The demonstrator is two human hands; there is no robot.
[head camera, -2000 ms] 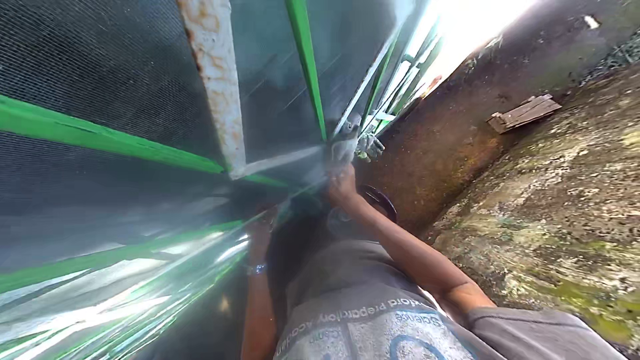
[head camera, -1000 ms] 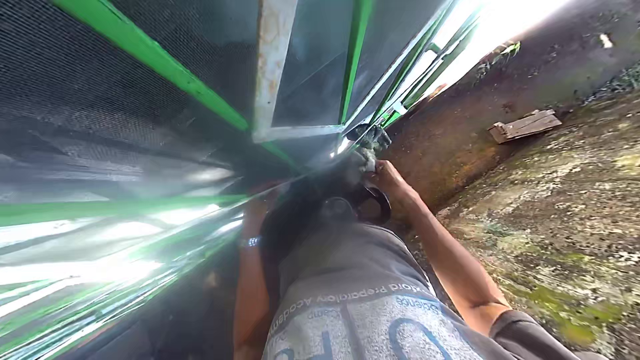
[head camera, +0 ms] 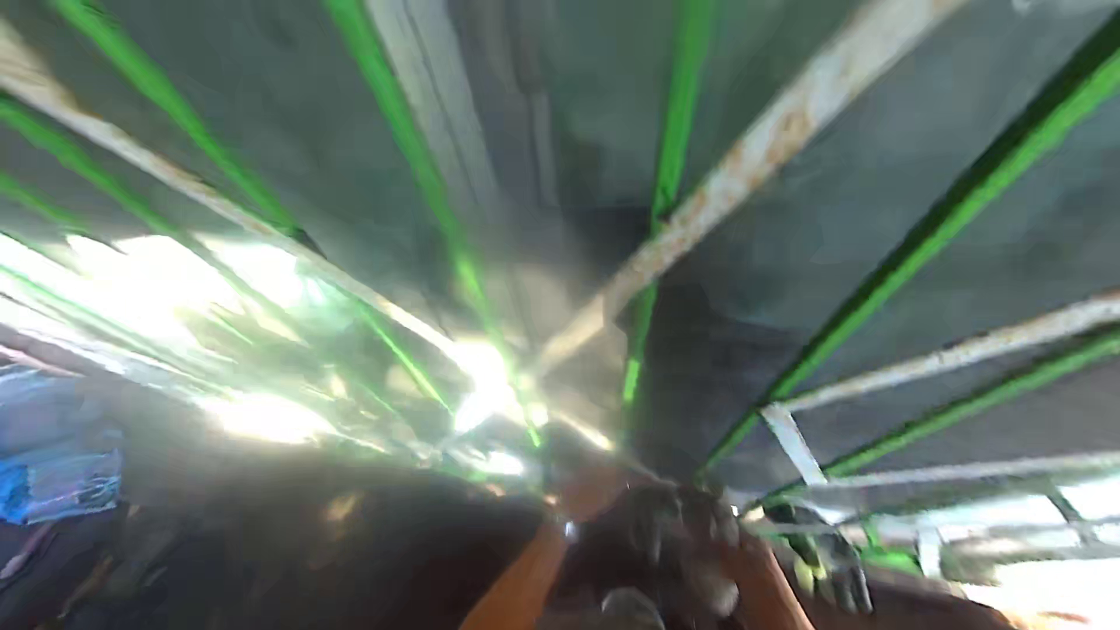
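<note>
Low in the centre, my left hand (head camera: 591,492) is blurred and lies near the foot of a metal frame; whether it grips anything does not show. My right hand (head camera: 731,534) is a little to the right, dark and blurred, beside a dark object (head camera: 669,521) whose kind I cannot tell. Above both hands spread green bars (head camera: 678,114) and a rusty white metal bar (head camera: 744,166), with dark panels or mesh behind them.
A blue item (head camera: 61,486), possibly plastic, lies at the far left. Another white rusty bar (head camera: 954,354) crosses the right side. Beside the right arm is a dark and yellowish object (head camera: 822,560). Strong glare covers parts of the lower left and lower right.
The view has swung strongly toward the barred frame; the shirt and mossy ground seen before are out of sight. My right hand was at a greyish item one second ago; what it touches now is unclear.
</note>
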